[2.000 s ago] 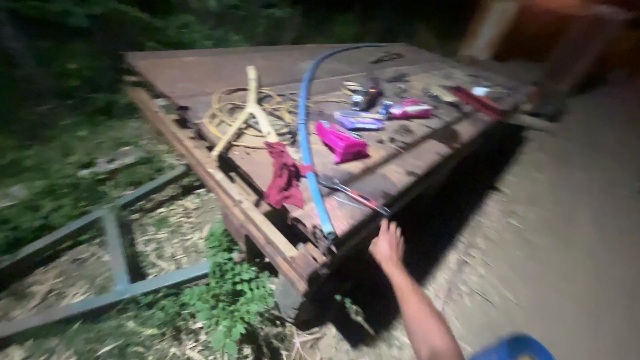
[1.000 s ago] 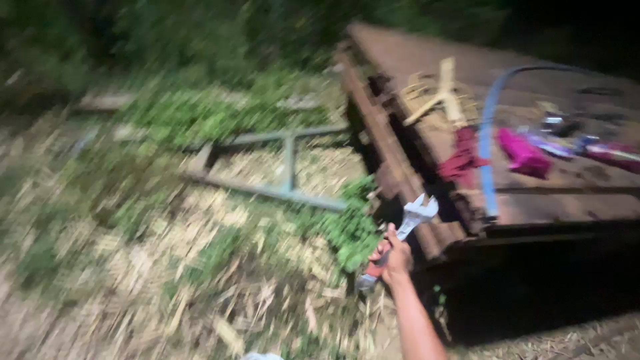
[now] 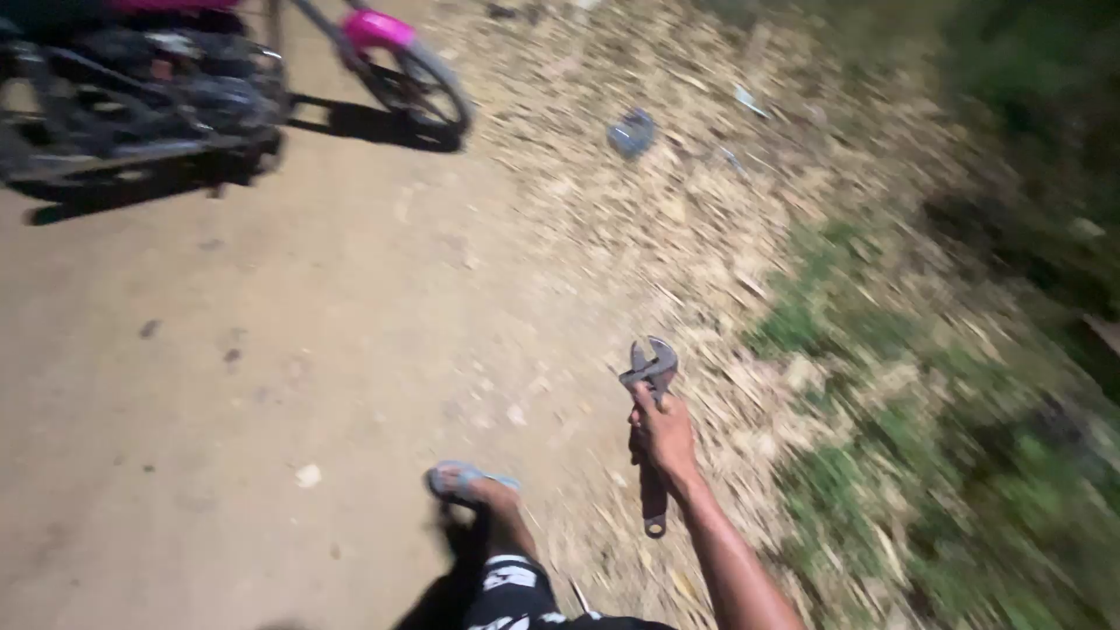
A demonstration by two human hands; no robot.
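Note:
An adjustable wrench (image 3: 652,363) is held in my right hand (image 3: 667,433), gripped near its head. Its jaws point up and away from me, and the handle hangs below the fist, with a round hole at its end. Below the hand lie dirt and dry leaf litter. My left hand is out of the frame. Near the bottom centre, my foot in a light blue flip-flop (image 3: 464,481) rests on the dirt, below and left of the wrench.
A motorcycle (image 3: 192,87) with a pink front fender stands at the upper left on bare dirt. A crumpled clear plastic item (image 3: 632,133) lies among dry leaves at the top. Green plants (image 3: 840,490) grow along the right side.
Two seconds ago my right hand was by the tools on the flat wooden trailer bed; one second ago it held the wrench beside it. The view has swung away from the trailer to a motorcycle.

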